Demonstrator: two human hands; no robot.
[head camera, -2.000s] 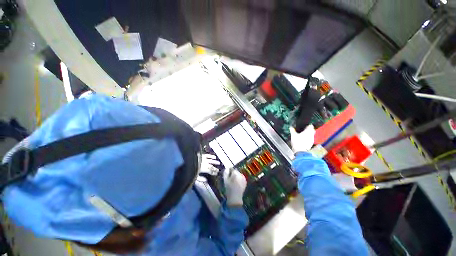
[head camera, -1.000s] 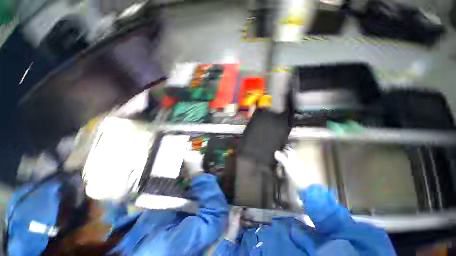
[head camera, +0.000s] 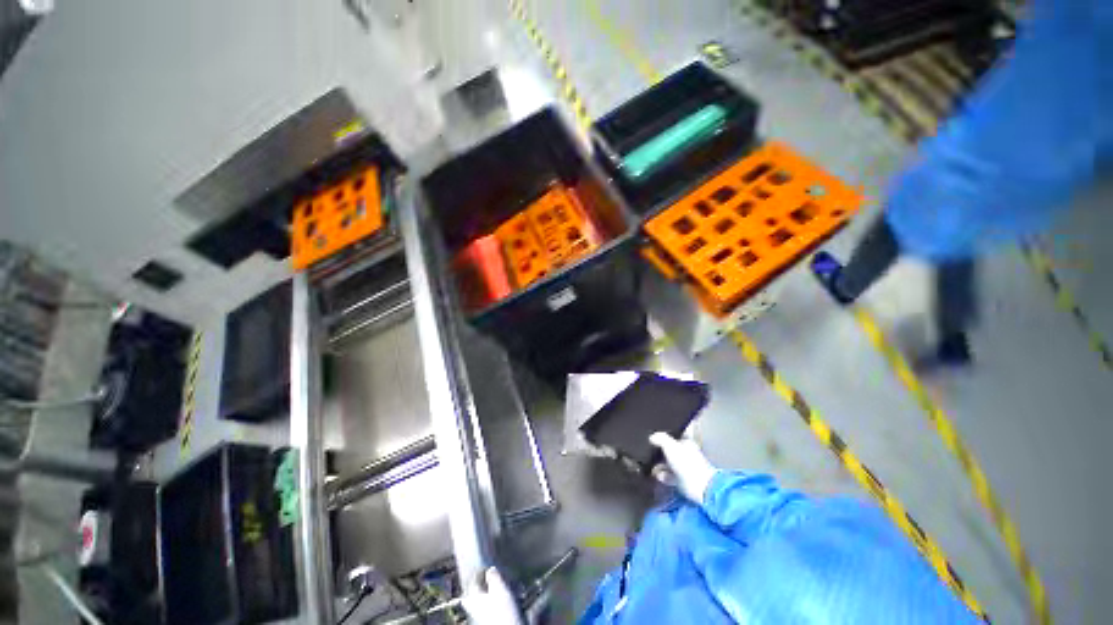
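A thin black tray (head camera: 641, 416) is held over the floor, right of the conveyor. My gloved right hand (head camera: 684, 462) grips its near edge, thumb on top. A pale sheet (head camera: 591, 397) shows behind the tray; whether they touch is unclear. My gloved left hand (head camera: 492, 598) lies at the near part of the silver conveyor rail (head camera: 442, 403), cut off by the bottom edge. Its fingers are not clear.
A black bin (head camera: 537, 299) beside the rail contains orange covers (head camera: 547, 236). Another orange cover (head camera: 751, 220) lies beyond it, near a bin with a green bundle (head camera: 675, 142). More covers (head camera: 336, 217) sit at the conveyor's far end. A person in blue (head camera: 1013, 159) stands at right.
The view has swung from the populated board and coworker to the conveyor's other end. The black tray has moved off the line with my right hand. My left hand is now at the rail.
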